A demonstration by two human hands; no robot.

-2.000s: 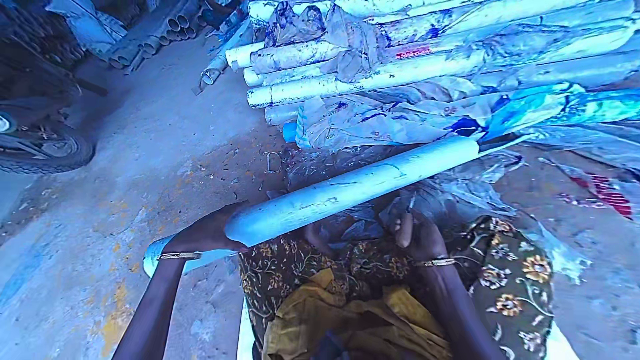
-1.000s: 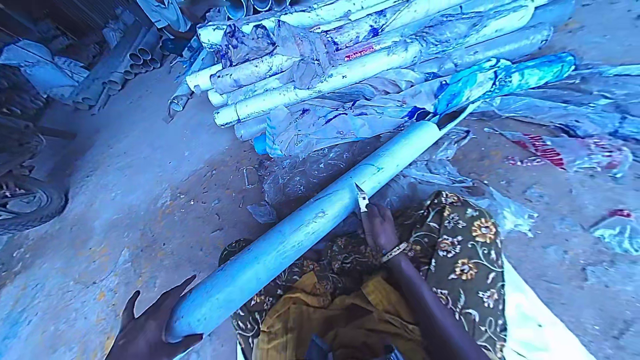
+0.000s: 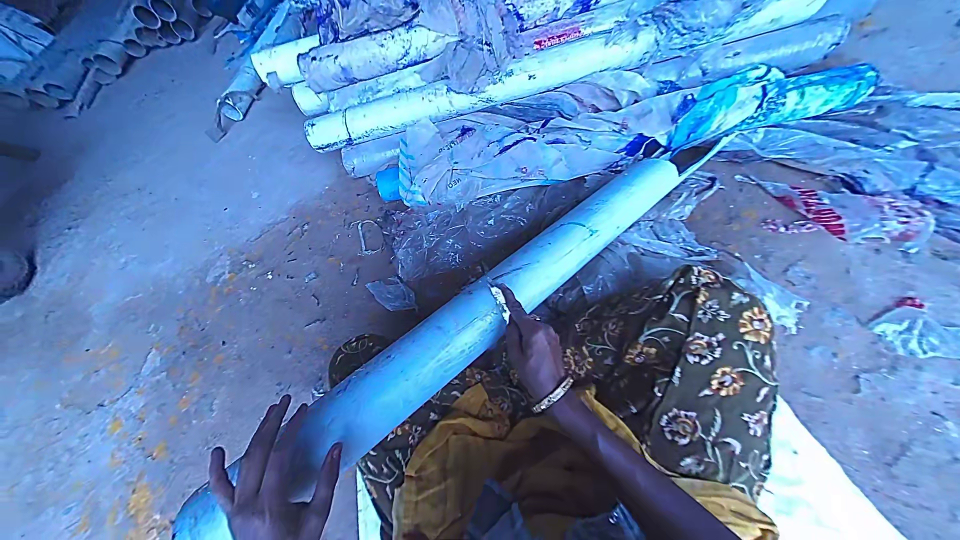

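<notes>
A long pale plastic pipe (image 3: 420,352) lies diagonally across my lap, its far end near the wrapped pipes. My left hand (image 3: 274,480) rests on the pipe's near part with its fingers spread. My right hand (image 3: 534,349), with a bangle at the wrist, is closed around a small blade-like tool (image 3: 499,301), whose light-coloured part touches the pipe's surface near its middle. The tool's handle is hidden in my fingers, so its exact kind cannot be told. Patterned cloth (image 3: 675,375) covers my legs under the pipe.
Beyond the pipe lies a stack of white pipes (image 3: 480,90), partly in torn plastic wrapping (image 3: 517,150). Loose plastic film (image 3: 450,232) lies on the floor, and a printed plastic scrap (image 3: 847,214) at the right. More pipes (image 3: 135,37) are piled at the upper left.
Two seconds ago my right hand was beside the pipe over my lap; now it is at the pipe with the tool. My left hand has shifted along the pipe and its fingers have spread.
</notes>
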